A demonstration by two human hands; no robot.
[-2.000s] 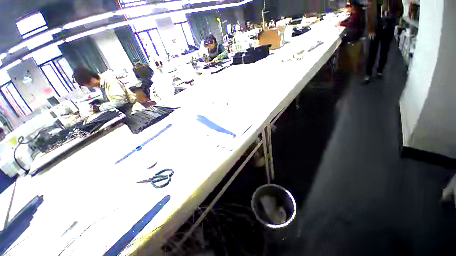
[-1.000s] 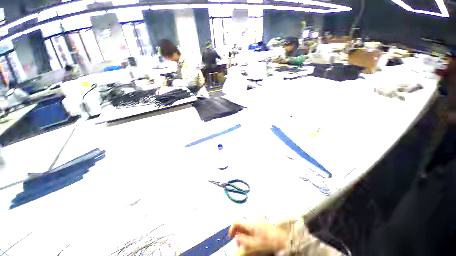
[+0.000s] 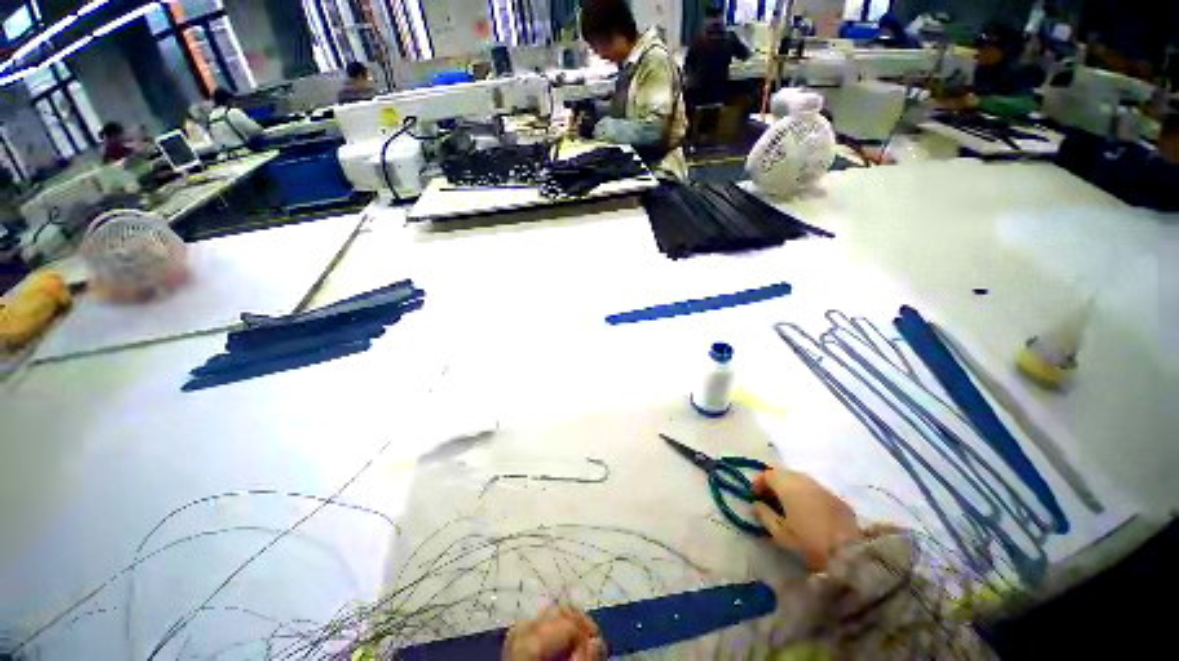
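Observation:
A navy strap piece with tiny pale dots (image 3: 692, 617) lies along the near edge of the beige mat. My left hand (image 3: 553, 634) is cut off by the bottom edge, its fingers curled on this strap. My right hand (image 3: 808, 519) has its fingers on the green handle loops of the thread scissors (image 3: 731, 483), whose dark blades point up and left. The scissors lie on the mat. A thin wire hook (image 3: 550, 479) lies on the mat. A white thread cone with a blue top (image 3: 714, 382) stands upright beyond the scissors.
Loose threads (image 3: 517, 555) tangle across the near left and mat. Grey-blue outline strips (image 3: 905, 426) and a navy strap (image 3: 983, 420) lie right. Beyond are a single strap (image 3: 698, 305), a strap pile (image 3: 304, 338), black strips (image 3: 731, 220), fans (image 3: 793, 152) and a seated person (image 3: 643, 91).
The view has swung down and toward the mat. My right hand has moved from the near strap to the scissors handles. My left hand has come into view on the strap.

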